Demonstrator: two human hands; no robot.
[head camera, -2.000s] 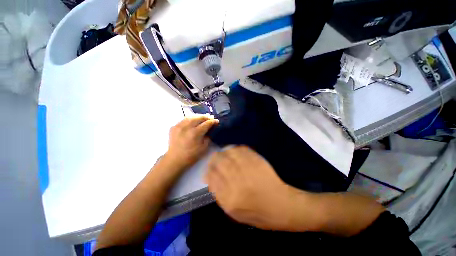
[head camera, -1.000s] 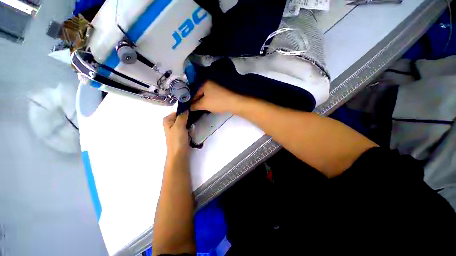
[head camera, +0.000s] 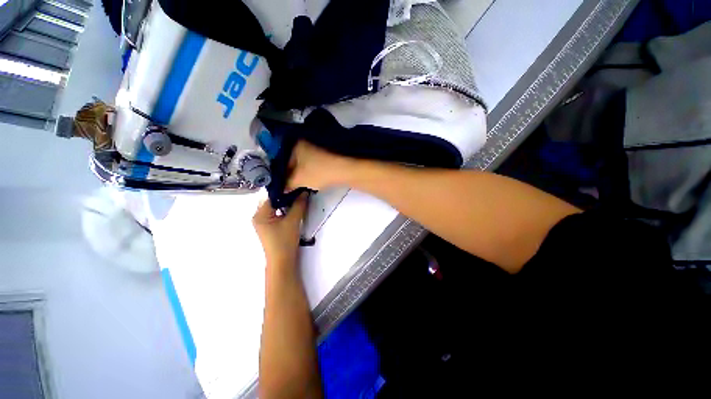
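Note:
The navy fabric panel lies bunched to the right of the sewing machine head, with a narrow end reaching the needle area. The pale garment body lies beyond it, with a white curved cord on its mesh part. My left hand pinches the lower end of the navy fabric just in front of the needle area. My right hand is on the navy fabric beside the head, its fingertips partly hidden. The presser foot is hidden behind the head and fabric.
The white table has a ruler-marked front edge. Black cloth is tied over the machine arm. A brown-gold cloth hangs at the head's left end. Blue material is below the table. Pale garments lie at right.
Two seconds ago the navy fabric was spread flat and my right hand was blurred near the table edge; now the fabric is bunched and both hands hold it by the needle. The view has turned.

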